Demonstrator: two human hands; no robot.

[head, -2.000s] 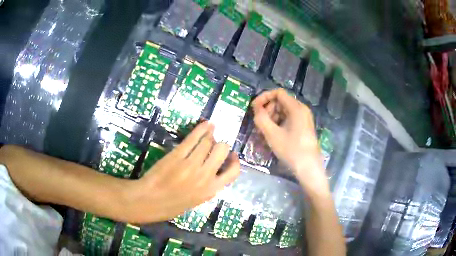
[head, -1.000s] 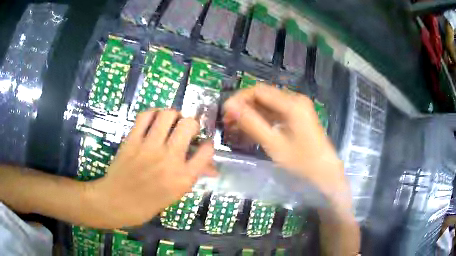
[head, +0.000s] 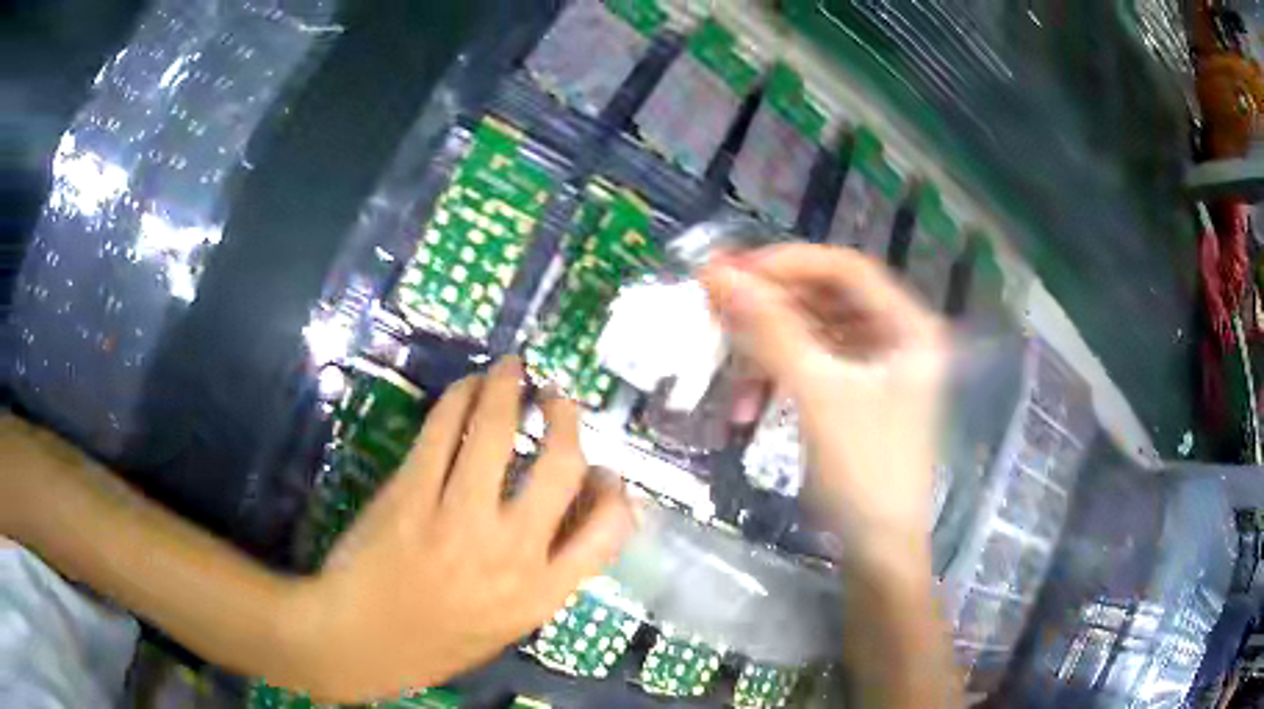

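My right hand (head: 859,360), slightly blurred, pinches a white, shiny flap (head: 663,335) between thumb and fingertips, above the middle row of the tray (head: 458,357). The flap hides part of what lies below it. My left hand (head: 464,533) lies palm down over the near side of that row, fingers a little apart, holding nothing visible. Two bare green circuit boards with pale pads, one (head: 478,229) and another (head: 589,298), lie left of the flap. A grey-covered board (head: 700,100) is in the far row.
A glossy dotted sheet (head: 125,208) lies at left. More green boards (head: 589,630) show in the near rows, partly under clear film (head: 721,589). A gridded clear sheet (head: 1026,485) and a bluish plastic pile (head: 1151,582) are at right. Red cables (head: 1223,270) hang upper right.
A white flap now shows in my right fingertips, lifted over the row. My left hand has drawn back slightly from the covered board. The view has also shifted and tilted.
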